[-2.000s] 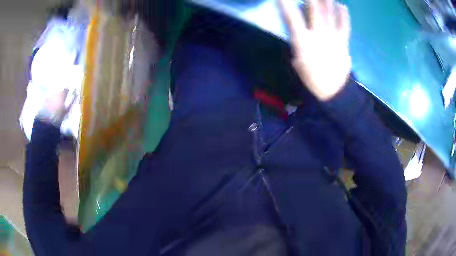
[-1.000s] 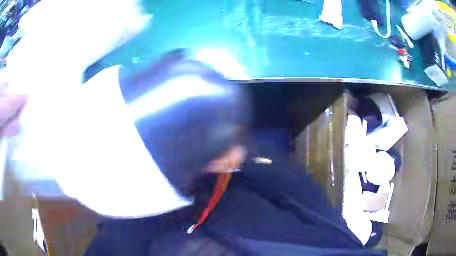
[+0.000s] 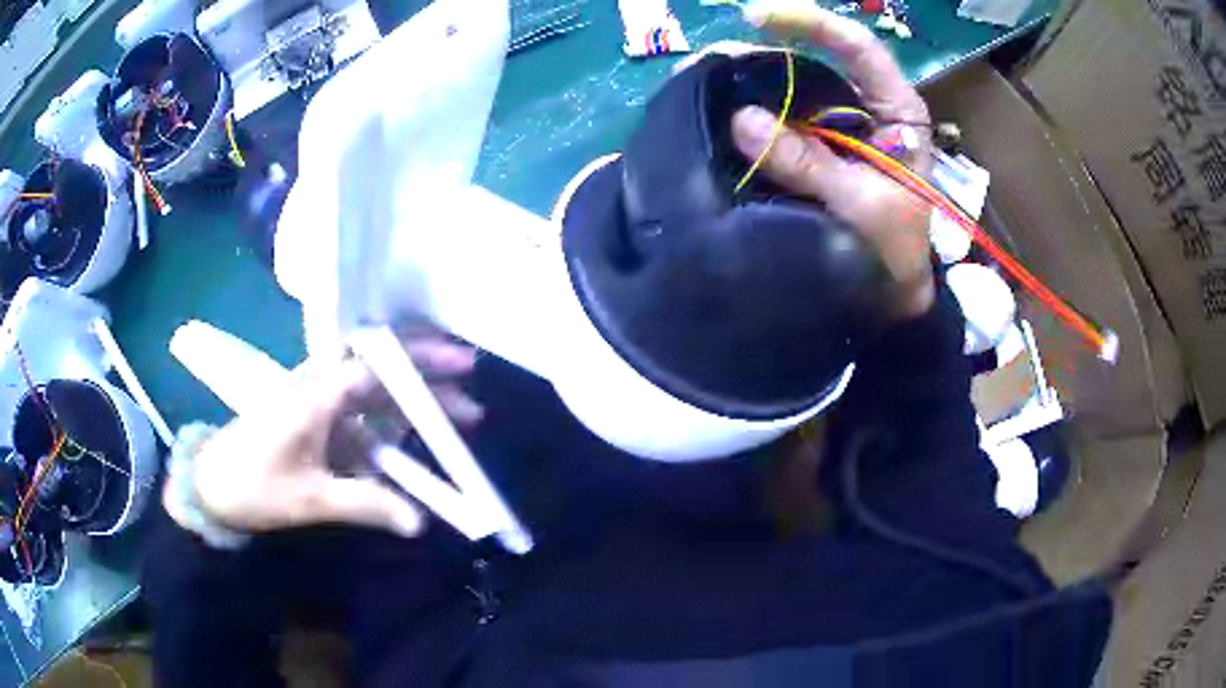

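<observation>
A large camera unit, with a white shell and bracket and a black round part, is held tilted in front of me. My right hand grips the rim of its black cup, thumb inside near the wires. A red, orange and yellow wire harness hangs out to the right and ends in a white plug. My left hand, with a pale band at the wrist, is around the white bars at the unit's left end. Its exact finger contact is partly hidden.
Several open camera housings with black cups and wires stand along the left of the green bench mat. A white tube lies at the back. A carton with white parts is at the right, beside another printed carton flap.
The camera unit has come from the left to the centre, with its black cup now turned upward. My right hand is now at the cup's rim. The view has shifted towards the housings on the left.
</observation>
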